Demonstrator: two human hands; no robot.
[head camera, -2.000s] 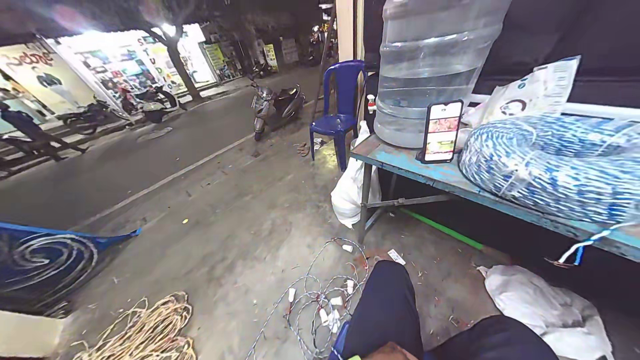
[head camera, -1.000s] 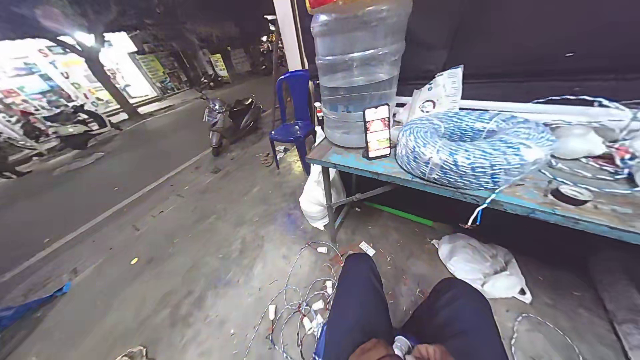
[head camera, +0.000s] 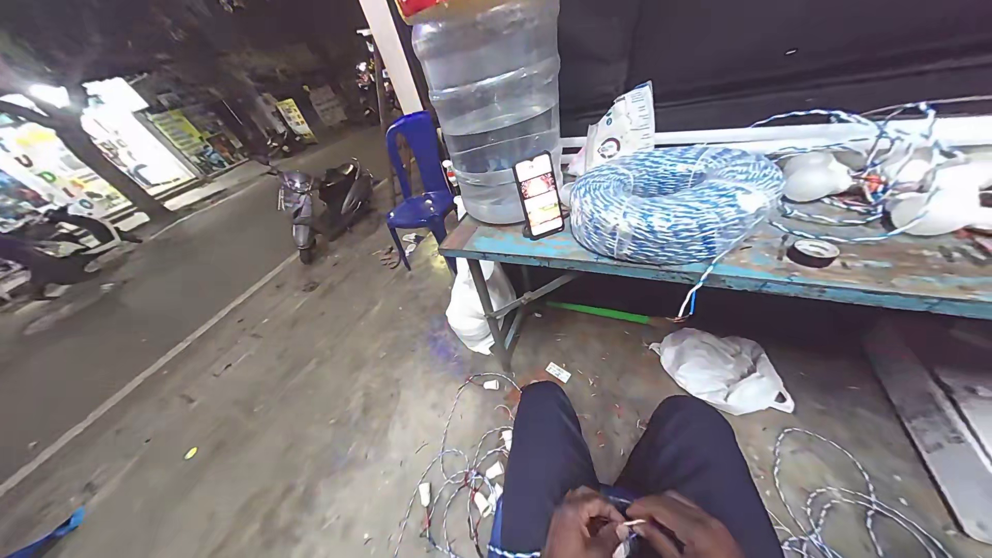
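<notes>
Low in the view, between my knees, my left hand (head camera: 583, 523) and my right hand (head camera: 680, 527) meet with fingers pinched on the pale end of a thin wire (head camera: 634, 523). Something small and white shows just under the left fingertips. On the floor to the left of my legs lies twisted blue-and-white wire with several white connectors or sockets (head camera: 481, 504) on it. More loops of twisted wire (head camera: 872, 504) lie on the floor at the right. A large coil of blue-and-white twisted wire (head camera: 659, 205) in clear plastic rests on the table, its cut end hanging over the edge.
The worn blue table (head camera: 744, 275) holds a large water bottle (head camera: 496, 116), a propped phone (head camera: 539, 195), black tape (head camera: 813, 252) and white bulbs (head camera: 818, 176) with wire. White plastic bags (head camera: 722, 370) lie below. A blue chair (head camera: 418, 186) and a scooter (head camera: 322, 201) stand beyond.
The view has swung right and down. Both hands, only partly in view at the lower edge before, now show together with the wire between them.
</notes>
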